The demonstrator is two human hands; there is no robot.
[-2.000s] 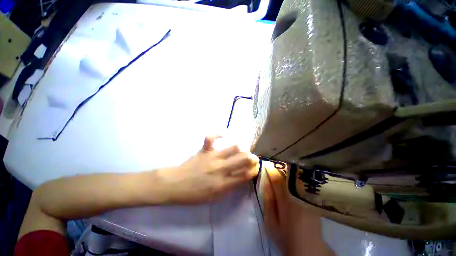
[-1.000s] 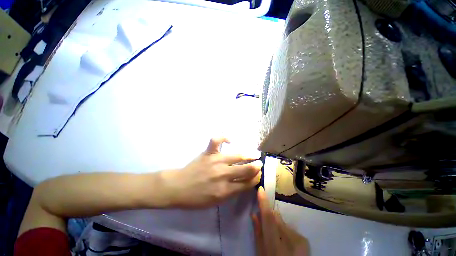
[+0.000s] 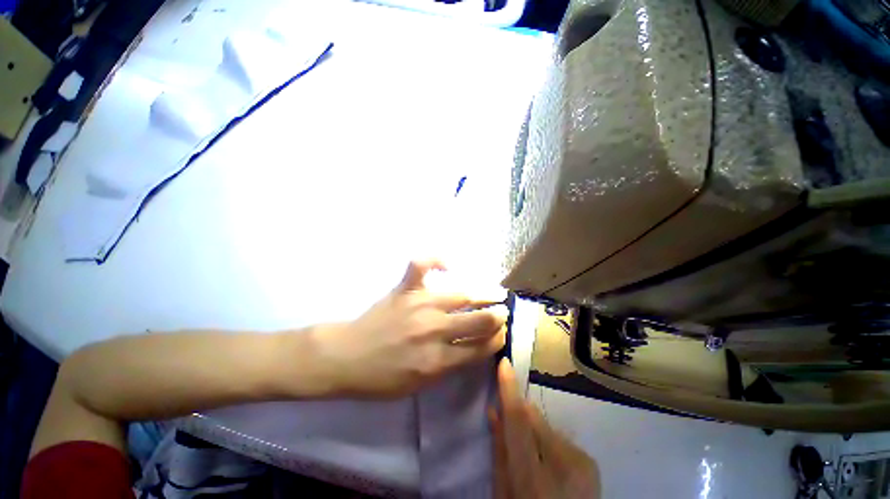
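Note:
My left hand lies on a white fabric piece, its fingertips pressing a narrow dark strip beside the machine head. My right hand lies flat along the fabric's right edge, fingers pointing up to the same strip, its lower part cut by the frame. The beige sewing machine head stands just right of my left fingertips. The presser foot and needle cannot be made out under it. A small dark strip end shows on the table above my left hand.
Another white fabric piece with a dark edge lies at the upper left of the white table. Small white and dark scraps lie beyond its left edge. Striped cloth hangs below the front edge. A curved beige bar runs along the machine.
The dark strip above my left hand has shortened to a small end. My right hand has moved from beside the foot down toward the front. My left hand has stayed nearly in place.

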